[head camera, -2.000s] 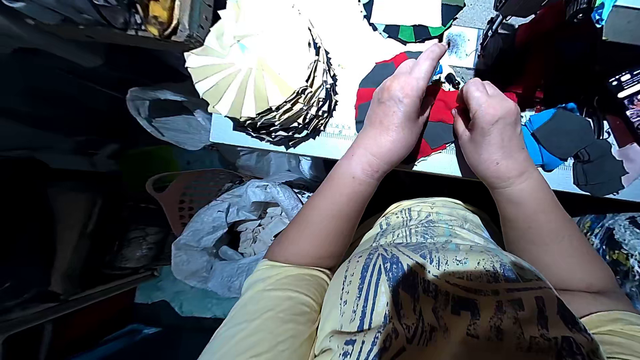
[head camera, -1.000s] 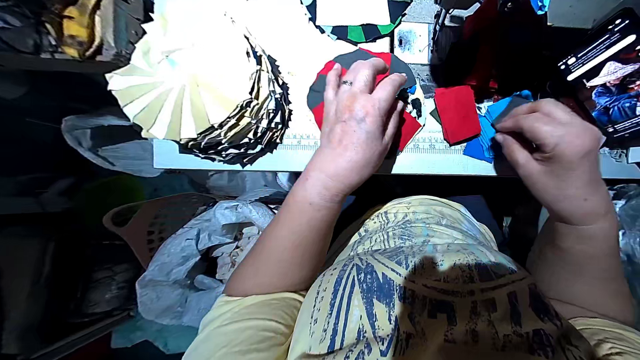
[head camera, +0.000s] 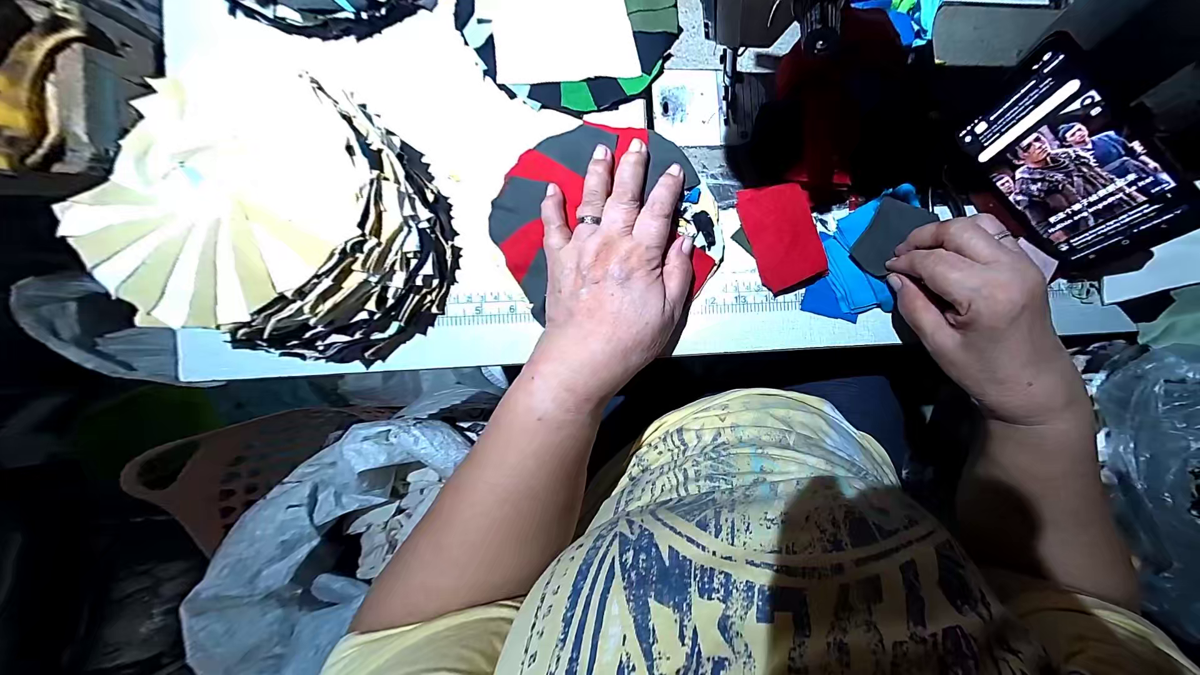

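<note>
My left hand (head camera: 614, 258) lies flat, fingers apart, on a round patchwork piece (head camera: 539, 206) of red and dark grey fabric wedges. Between thumb and fingertips my right hand (head camera: 975, 300) pinches a dark grey fabric piece (head camera: 886, 236), which overlaps blue fabric pieces (head camera: 848, 281). Left of these lies a red fabric piece (head camera: 781, 237). A thick stack of pleated cream rounds (head camera: 225, 234) with black edges sits at the left of the table. Behind my left hand is a green and black patchwork round (head camera: 581, 96) with a white centre.
A sewing machine (head camera: 820, 37) stands at the back, partly in shadow. A phone (head camera: 1078, 164) with a lit screen lies at the right. A ruler strip (head camera: 741, 298) runs along the white table's front edge. Below are a plastic bag (head camera: 253, 553) of scraps and a pink basket (head camera: 225, 478).
Both hands were close together over the red and grey round, then parted. My left hand came down flat on the round; my right moved to the fabric pieces on the right and now holds a grey one.
</note>
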